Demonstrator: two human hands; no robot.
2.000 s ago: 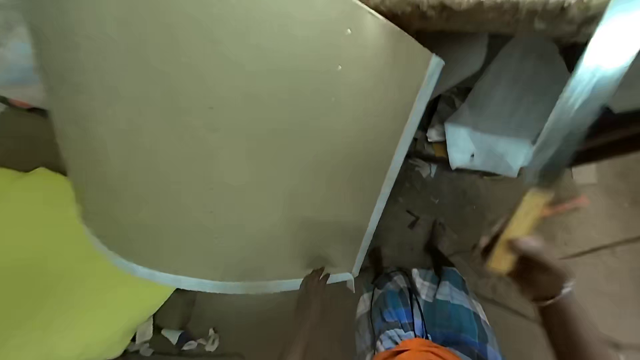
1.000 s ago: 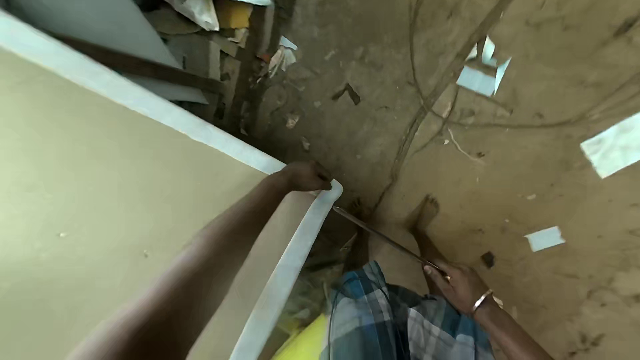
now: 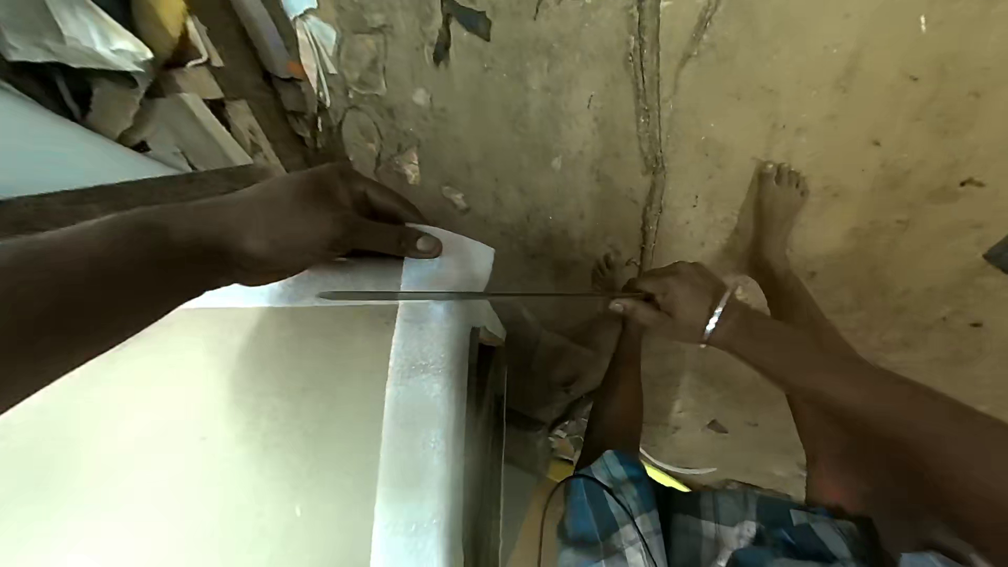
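A large beige panel (image 3: 197,441) fills the lower left, with a white strip (image 3: 421,441) along its edges. At the panel's corner my left hand (image 3: 339,216) pinches the loose end of the strip (image 3: 453,260) between thumb and fingers. My right hand (image 3: 669,303), with a metal bangle at the wrist, holds a long thin blade (image 3: 472,296), seen edge-on. The blade lies across the strip just below my left thumb; whether it touches cannot be told. My right fingers hide its handle.
Wood offcuts and scraps (image 3: 189,126) are heaped at the upper left beside a dark wooden bar (image 3: 134,193). A cracked earthen floor (image 3: 535,118) spreads beyond the corner, with a dark scrap (image 3: 468,20) on it. My bare feet (image 3: 780,185) stand to the right of the panel.
The blade, raised at the right two seconds ago, has come down to the panel's corner and now lies across the strip. My left hand has moved onto the corner. The view has shifted strongly.
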